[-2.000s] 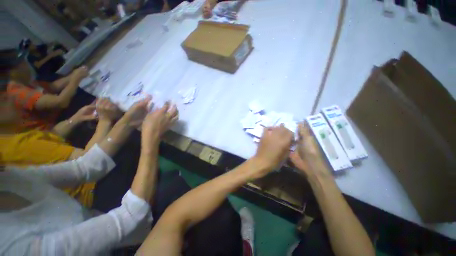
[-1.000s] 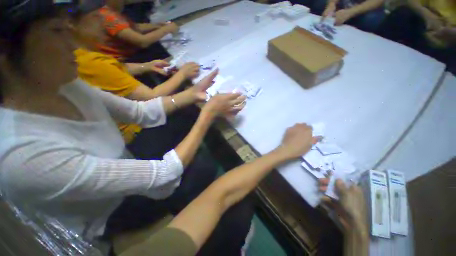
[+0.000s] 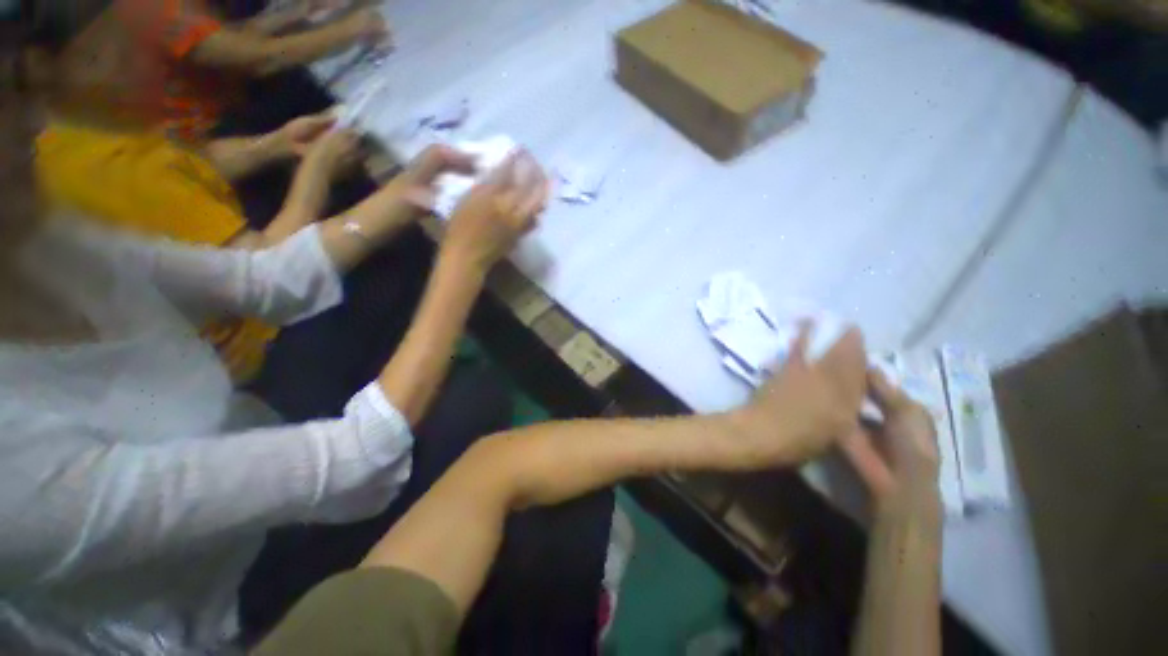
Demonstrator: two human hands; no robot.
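Note:
Small white slips (image 3: 740, 320) lie in a loose, overlapping pile near the table's front edge. My left hand (image 3: 820, 395) is just right of the pile, its fingers bent and blurred; whether it grips a slip cannot be told. My right hand (image 3: 900, 442) is close beside it, with a bit of white slip (image 3: 874, 410) showing at its fingers, between the two hands. Two slim white retail boxes (image 3: 979, 429) lie side by side right of my right hand, the nearer one partly covered by it.
A closed brown carton (image 3: 698, 83) stands farther back on the white sheeting. A large brown carton (image 3: 1099, 468) stands at the right. On the left, a person in a white top handles white papers (image 3: 477, 173) at the table edge; more people sit beyond. A seam crosses the sheeting.
Since one second ago, my left hand has moved right across the pile and met my right hand. The neighbour's hands have come together around white papers. The camera view has shifted.

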